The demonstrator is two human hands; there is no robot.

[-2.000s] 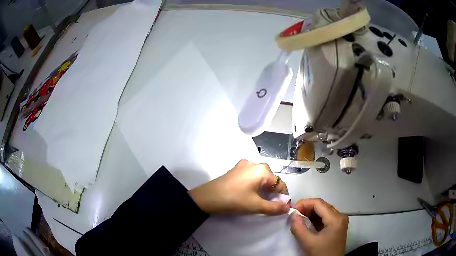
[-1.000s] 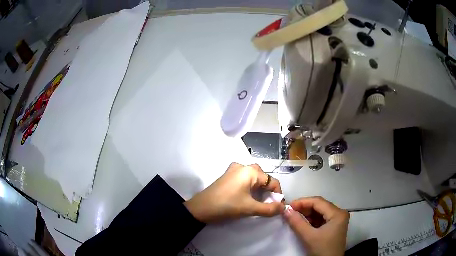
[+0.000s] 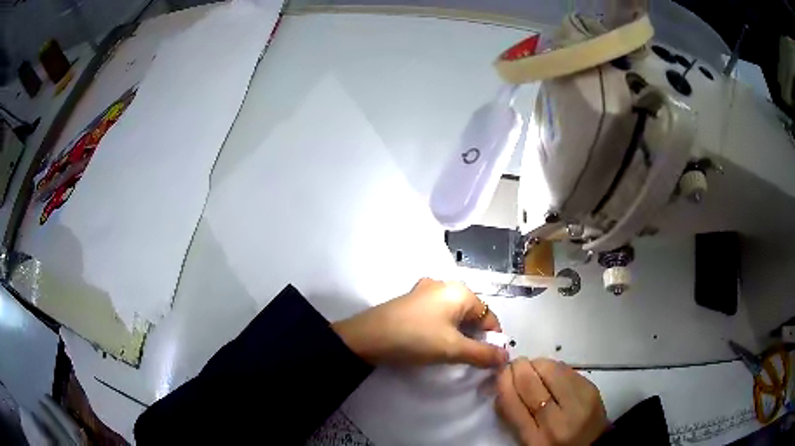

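Observation:
A white fabric piece (image 3: 418,405) lies at the front edge of the table, below my hands. My left hand (image 3: 427,327) pinches its folded edge (image 3: 497,340) between thumb and fingers; a ring shows on one finger. My right hand (image 3: 551,402) is close against the left fingertips, its fingers curled at the same fold, with a ring in view. Its fingertips and thumb are partly hidden. The needle area of the sewing machine (image 3: 567,148) is just above my hands, and the cloth is not under it.
A clip-on lamp (image 3: 475,165) hangs left of the machine head, with a tape roll (image 3: 580,54) above. A black pad (image 3: 716,272) lies on the bed at right, orange scissors (image 3: 771,383) at far right. A large white sheet (image 3: 148,174) covers a printed picture (image 3: 83,157) at left.
My right hand has turned and its fingers have curled downward, closer to the left fingertips. My left hand keeps its pinch. The view has shifted slightly and back.

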